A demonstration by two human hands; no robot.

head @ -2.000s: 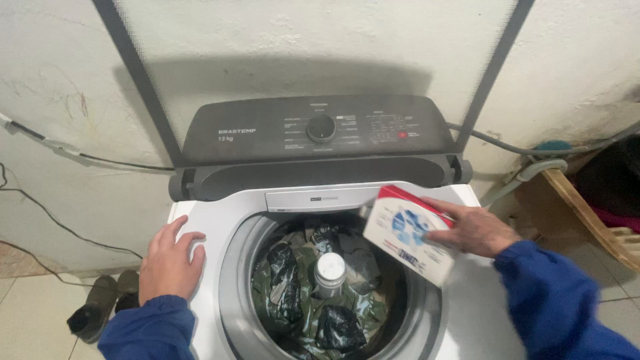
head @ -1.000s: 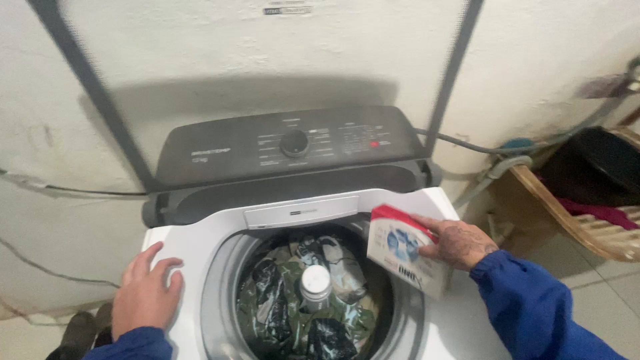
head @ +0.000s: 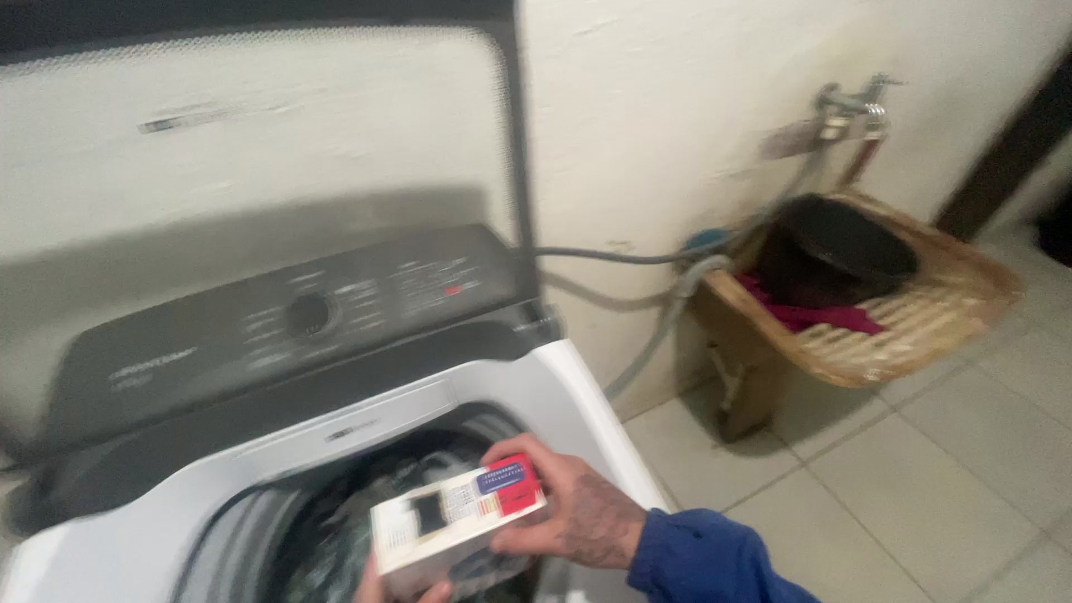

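Observation:
A white and red cardboard box bearing print is held over the open tub of a top-loading washing machine. My right hand grips its red end, thumb and fingers on opposite sides. At the box's lower left, only some fingers of my left hand show, touching the box; the rest is out of frame. Dark clothes lie in the tub below, blurred and partly covered by the box.
The raised lid stands behind the control panel. To the right, a laundry sink holds a black bucket and magenta cloth. A grey hose and a wall tap are nearby.
My left hand has left the washer's left rim and now touches the box. The box has been turned so a narrow printed side shows. The view has swung right.

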